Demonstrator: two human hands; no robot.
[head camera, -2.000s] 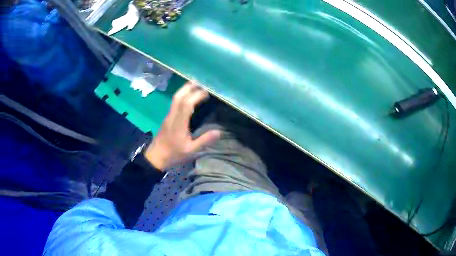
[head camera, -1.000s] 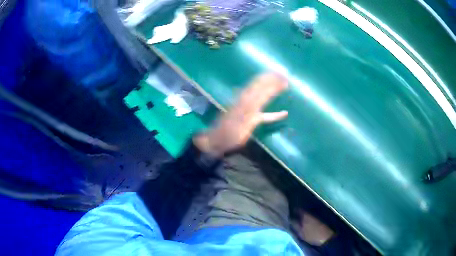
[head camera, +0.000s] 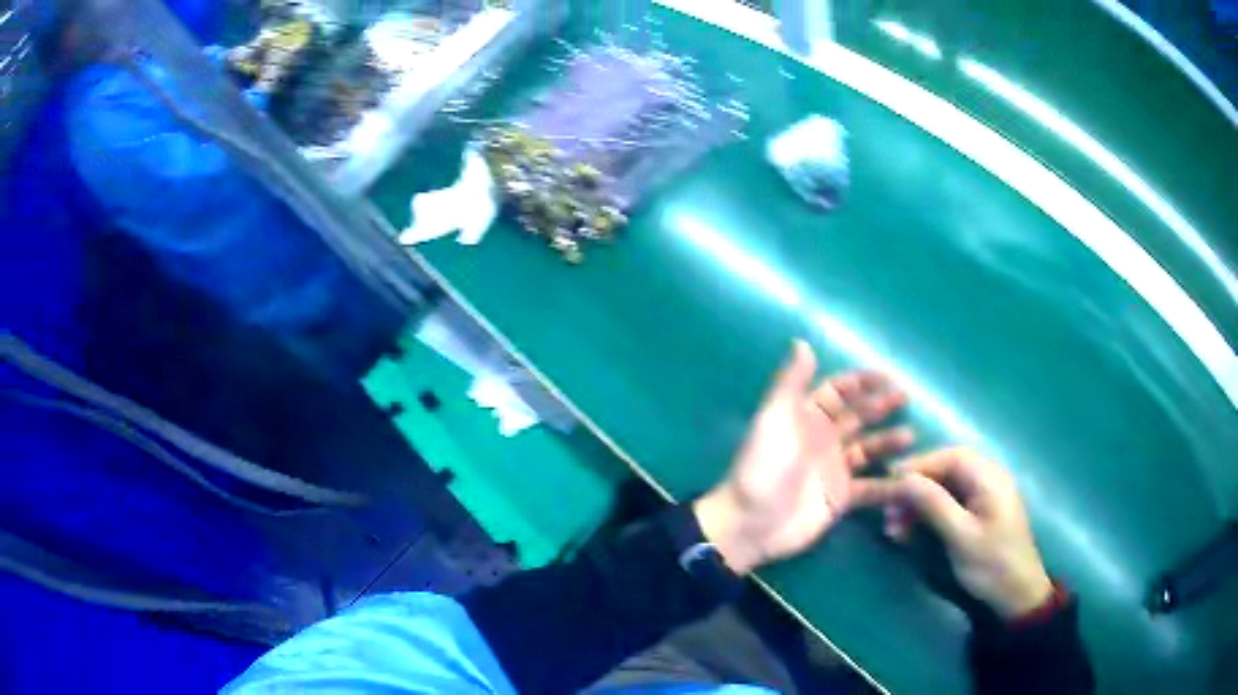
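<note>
My left hand is over the green bench, palm up with its fingers apart; no object shows in it. My right hand is beside it, thumb and fingers bent together at the left hand's fingertips. Whether anything small is pinched there is too blurred to tell. The electric screwdriver lies on the bench at the right edge, partly cut off. The wire bundle, pale purple with yellow-brown ends, lies at the upper left of the bench.
A crumpled small plastic bag lies right of the bundle. A white scrap is at the bench edge. A green bin is below the edge. A white rail runs behind. A person's blue sleeve is at left.
My left hand has risen from below the bench edge and moved right, turning palm up. My right hand has come up over the bench to meet it. The view has shifted.
</note>
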